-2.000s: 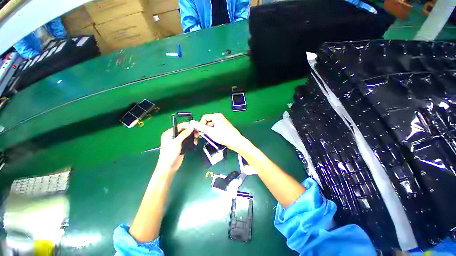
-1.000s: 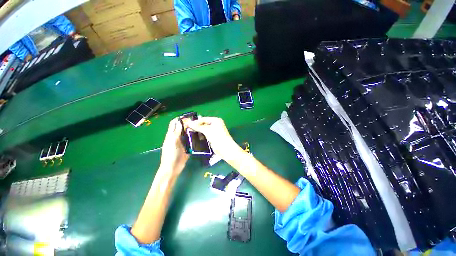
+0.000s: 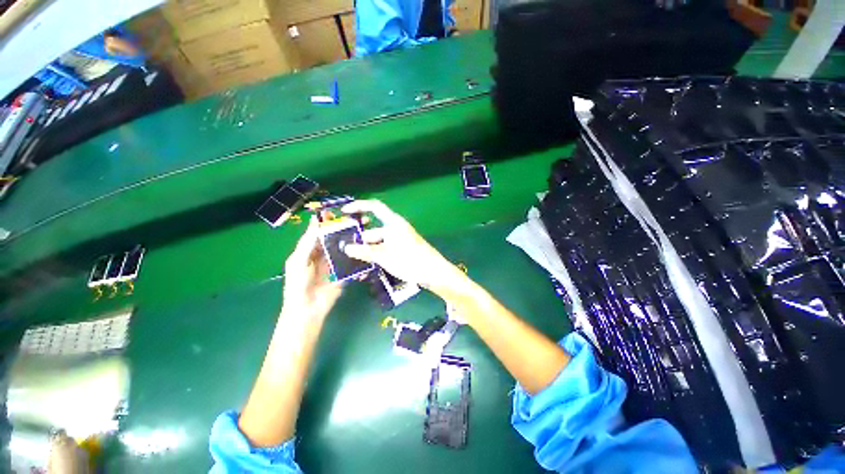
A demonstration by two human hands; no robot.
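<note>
My left hand (image 3: pixel 310 268) holds a display module (image 3: pixel 343 250) with a white edge and an orange tail at its upper end. A dark piece, likely the phone housing, shows partly behind it. My right hand (image 3: pixel 394 243) has its fingers on the screen and upper side of the display. Another display (image 3: pixel 399 290) lies just below my right hand, partly hidden. A small dark module with an orange tail (image 3: pixel 412 336) lies below that on the green mat. A black middle frame (image 3: pixel 447 403) with an opening lies nearest me.
Displays lie on the conveyor strip at left (image 3: pixel 118 267) and centre (image 3: pixel 286 201); a handset (image 3: pixel 475 177) lies farther right. Glossy black blister trays (image 3: pixel 639 278) fill the right. A large black block (image 3: pixel 602 74) stands behind. A parts sheet (image 3: pixel 69 380) and a person's hand are at lower left.
The display is turned more upright in my hands, its orange tail now showing at the top. The conveyor displays have shifted right in view. A person's hand has appeared at lower left.
</note>
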